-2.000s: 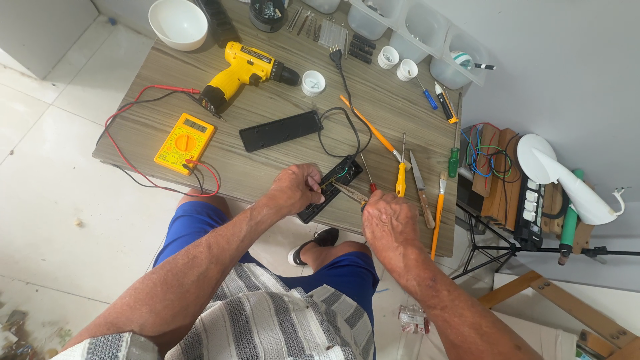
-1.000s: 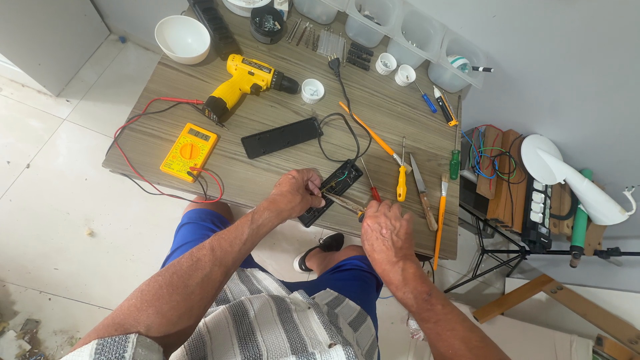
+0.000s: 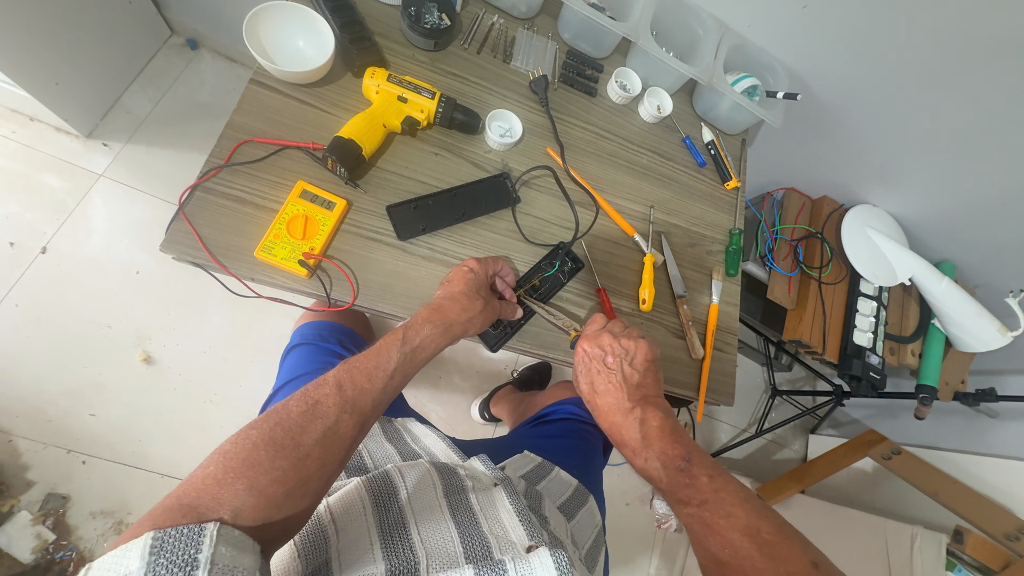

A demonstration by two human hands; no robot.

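My left hand (image 3: 480, 298) grips the opened black power strip housing (image 3: 565, 274) at the table's front edge. Metal strips and a green wire show inside the housing. Closed around a pair of long-nose pliers (image 3: 552, 316), my right hand (image 3: 616, 360) holds their jaws at the housing beside my left fingertips; what the jaws touch cannot be told. A black power cord (image 3: 560, 140) with a plug runs back from the housing. Behind it lies a long black plastic cover (image 3: 453, 206). A red screwdriver (image 3: 604, 302) lies just beyond my right hand.
A yellow multimeter (image 3: 302, 229) with leads and a yellow cordless drill (image 3: 388, 116) lie left. To the right are a yellow screwdriver (image 3: 646, 282), a knife (image 3: 686, 320) and paintbrushes (image 3: 709, 344). Small white cups (image 3: 503, 130) and plastic bins (image 3: 672, 48) stand at the back.
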